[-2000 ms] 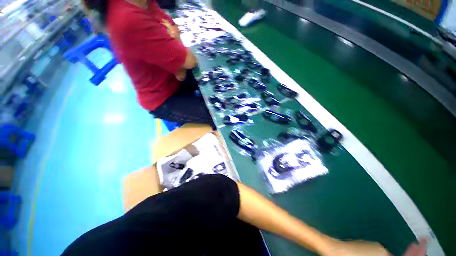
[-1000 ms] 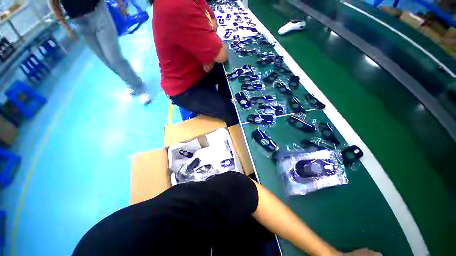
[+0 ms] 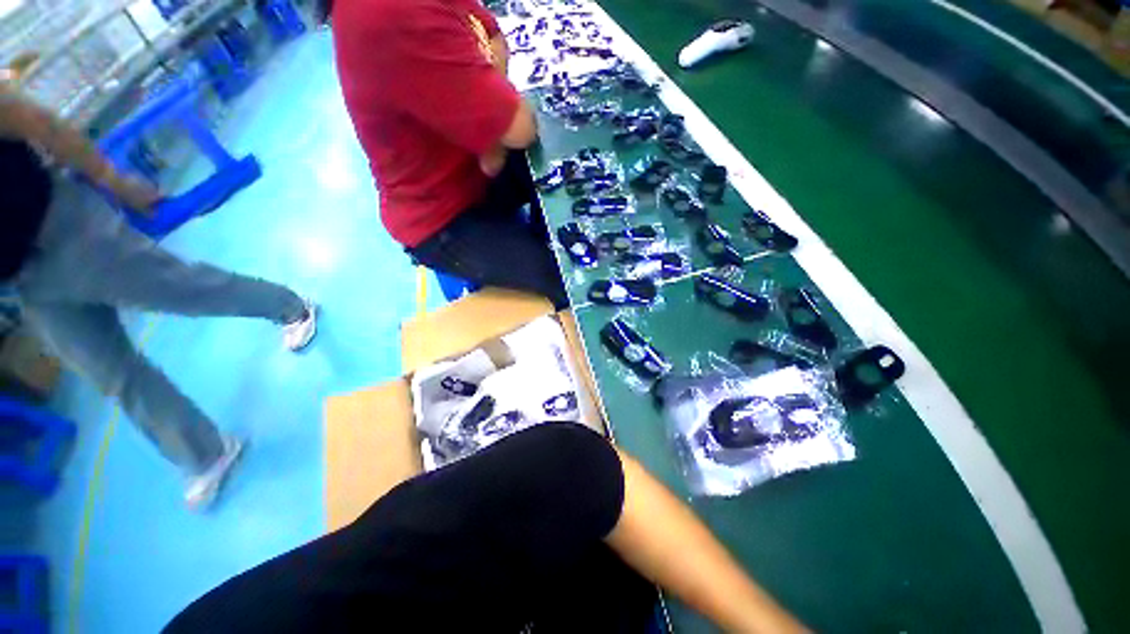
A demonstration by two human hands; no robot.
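Neither of my hands is in the picture; only one bare forearm crosses the bench and is cut off at the bottom edge. A black oval item in a large shiny clear bag lies nearest on the dark green bench top. Many smaller black items in crinkled clear bags lie beyond it along the bench. A black item with a round light spot lies by the white edge strip.
An open carton with white lining and black items stands left of the bench. A seated person in red is beyond it. Another person is at the left by a blue stool. A white item lies on the green belt.
My hand, partly visible at the bottom right before, has left the picture. The person on the left is now nearer and larger in view. The view has shifted slightly.
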